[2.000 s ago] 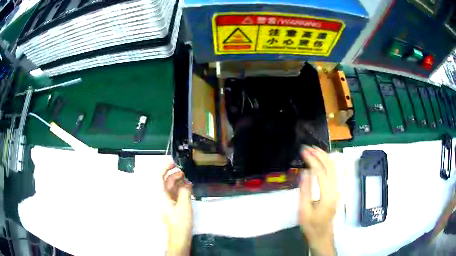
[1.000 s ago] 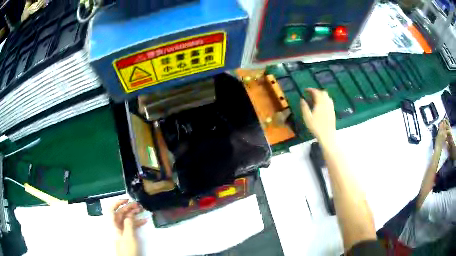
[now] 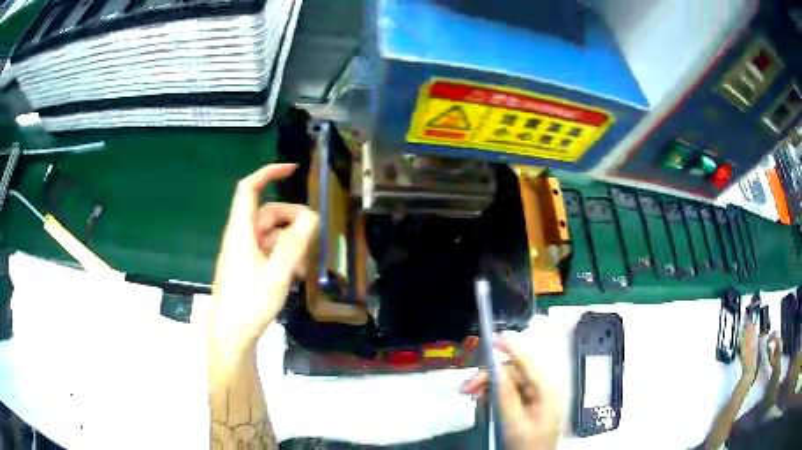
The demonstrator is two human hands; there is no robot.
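Observation:
My left hand [image 3: 259, 255] is raised at the left side of the press opening, fingers curled apart and holding nothing that shows. Its fingertips are close to the upright tan-gold fixture plate [image 3: 339, 303] with a metal edge. My right hand [image 3: 525, 395] is in front of the press and grips a thin device frame [image 3: 486, 338] seen edge-on; its details are hidden. Shiny black lining [image 3: 422, 272] fills the opening under the metal pressing block [image 3: 428, 182]. The blue press head [image 3: 519, 61] is above.
Orange-tan fixture block [image 3: 543, 233] and a row of black frames [image 3: 616, 237] lie right of the press. A thicker black housing [image 3: 598, 373] lies on the white sheet. Blister trays [image 3: 154, 70] and a yellow-handled tool [image 3: 75, 242] are left. Another person's hands [image 3: 749, 352] are far right.
My right hand has come from the row of frames to the press front, now with a thin frame in it. My left hand has risen from the bench front to the fixture. The view has shifted.

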